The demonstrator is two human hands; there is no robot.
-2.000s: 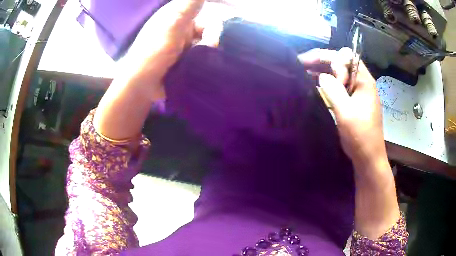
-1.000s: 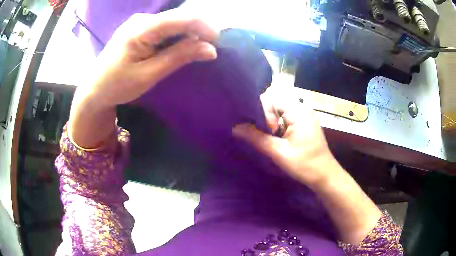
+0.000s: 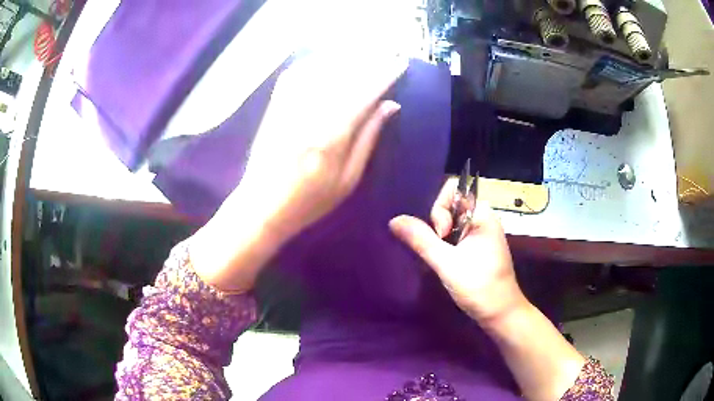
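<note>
Purple fabric (image 3: 423,117) lies on the machine table in front of the presser area and hangs over the front edge towards my lap. My left hand (image 3: 329,133) lies on this fabric, overexposed by the lamp, fingers towards the machine; whether it grips the cloth cannot be told. My right hand (image 3: 470,251) holds thread snips (image 3: 465,200), blades pointing up, with the thumb stretched over the fabric's right side. The overlock machine (image 3: 532,82) stands at the upper right. Its presser foot is lost in glare.
A purple bundle (image 3: 156,63) lies at the upper left of the table. Brass-coloured tension dials (image 3: 596,19) top the machine. A cream-yellow plate edge (image 3: 513,196) and a round metal cap (image 3: 625,175) are on the table's right. Red thread (image 3: 47,43) shows at far left.
My left hand has moved right and lowered the raised fabric flat onto the table. My right hand has shifted slightly right, and the snips now show clearly. The view has shifted slightly.
</note>
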